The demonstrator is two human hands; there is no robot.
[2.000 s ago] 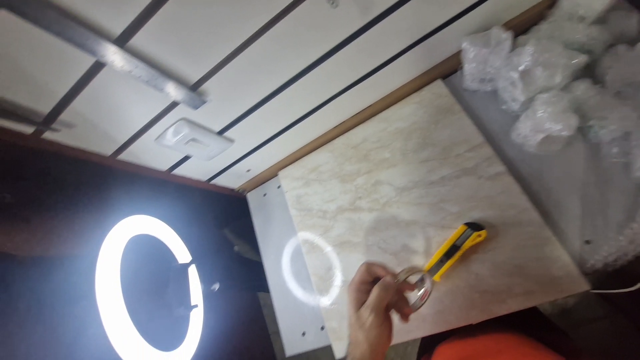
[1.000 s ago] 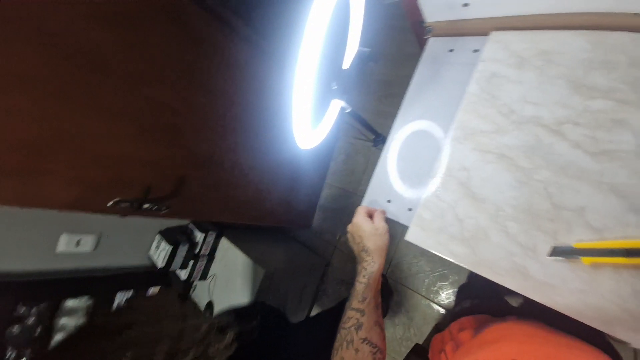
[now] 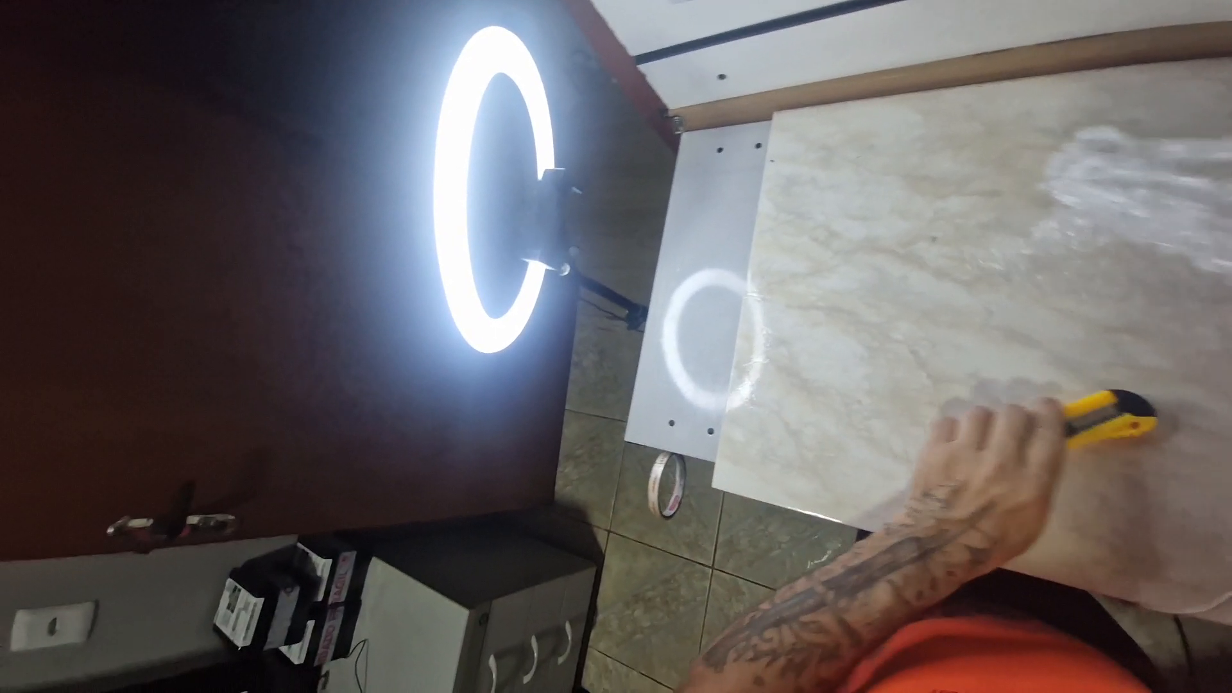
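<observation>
My left hand, its tattooed forearm coming from the bottom edge, is closed around the front part of a yellow and black utility knife. The knife's rear end sticks out to the right of the fingers. Hand and knife are over a marble-patterned board, near its lower edge. A roll of adhesive tape is at the lower edge of the grey-white panel, left of the board; how it is held there cannot be told. My right hand is out of view.
A lit ring light stands at the left, before a dark brown surface. Crumpled clear plastic is at the upper right of the board. A drawer cabinet and black boxes are at the lower left, beside the tiled floor.
My left hand has moved right, from the panel's lower corner to the utility knife, and has taken hold of it. The tape roll, in a hand two seconds ago, is now at the panel's edge.
</observation>
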